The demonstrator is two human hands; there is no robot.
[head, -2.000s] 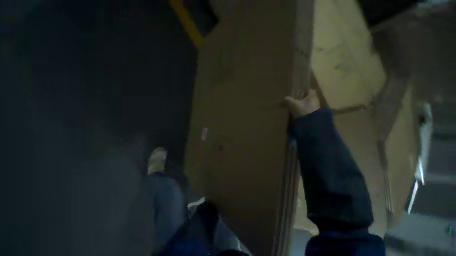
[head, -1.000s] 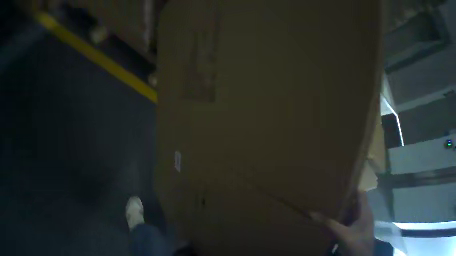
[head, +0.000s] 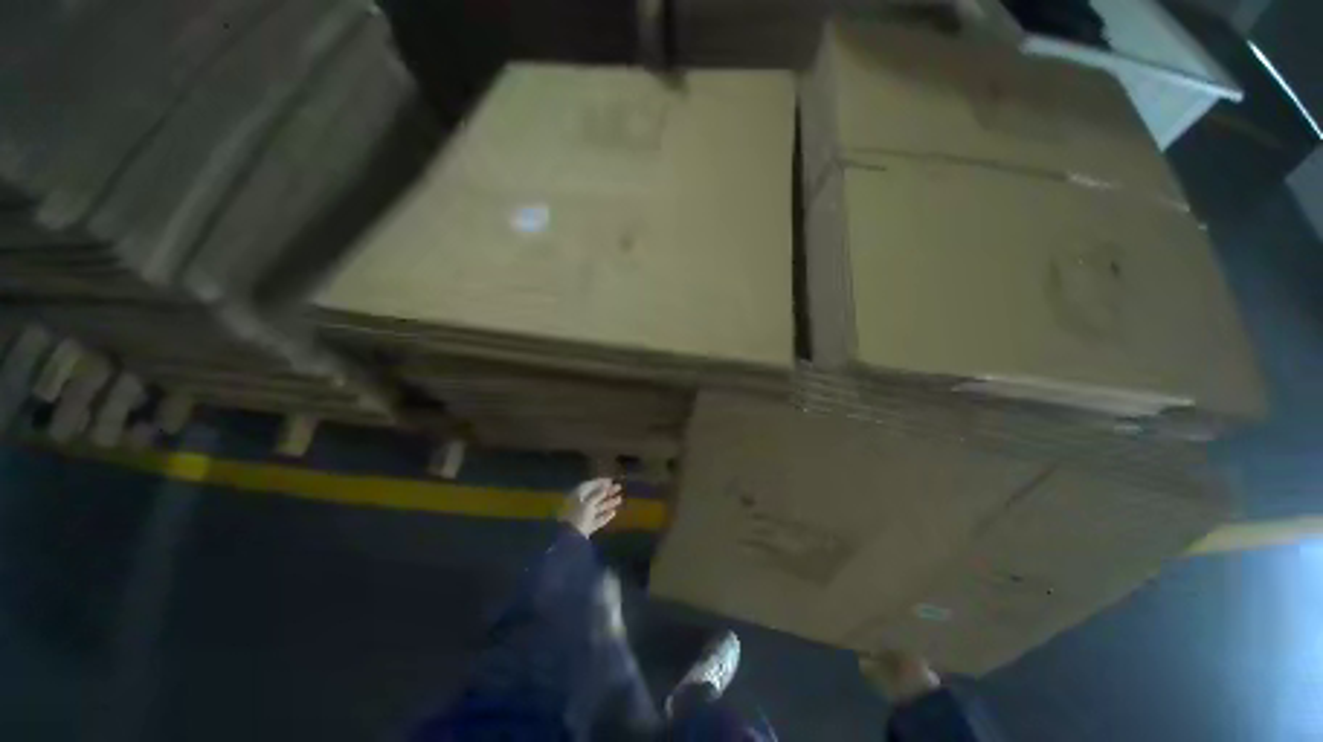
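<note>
A bundle of flattened cartons (head: 856, 529) stands tilted in front of the stacks, its upper part against the right stack. My right hand (head: 897, 674) is at the bundle's near lower edge, with fingers around that edge; it is small and blurred. My left hand (head: 592, 506) is left of the bundle, fingers apart, empty and not touching it.
A stack of flattened cartons (head: 610, 218) lies ahead on a pallet, and another (head: 1016, 276) lies to its right. More stacked sheets (head: 131, 131) are at the left. A yellow line (head: 363, 489) crosses the dark floor. A white-topped table (head: 1146, 58) is at the upper right.
The bundle earlier filled the middle of the view upright; it now leans lower, by the stacks. The view has turned onto the stacks. My left hand has come into view.
</note>
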